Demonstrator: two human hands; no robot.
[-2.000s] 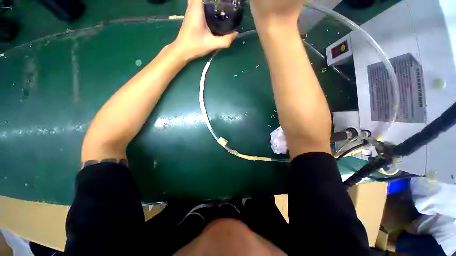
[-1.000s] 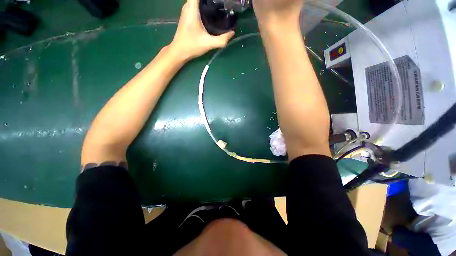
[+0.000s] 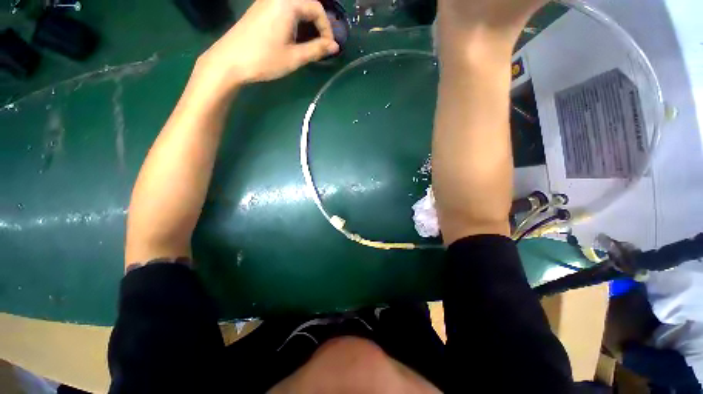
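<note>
A black housing (image 3: 336,23) is at the top edge of the view, partly cut off and partly behind my left hand. My left hand (image 3: 281,38) is curled at it, thumb and fingers on its left side. My right hand (image 3: 489,11) is at the top edge, right of the housing and apart from it; its fingers are cut off, so I cannot see what it holds. Small silver bits (image 3: 366,11) show between the hands. The whitish feed tube (image 3: 306,158) loops over the green bench (image 3: 254,269) under my right forearm.
A white feeder box (image 3: 655,42) with a grey label (image 3: 601,123) stands at right. A thick black hose (image 3: 671,254) crosses at lower right beside fittings (image 3: 539,206). White crumpled material (image 3: 425,215) lies by my right forearm. Black housings (image 3: 65,35) are at upper left.
My left hand has moved left and its grip has changed on the housing. My right hand has moved right, away from the housing. The clear tube and the black hose have shifted right.
</note>
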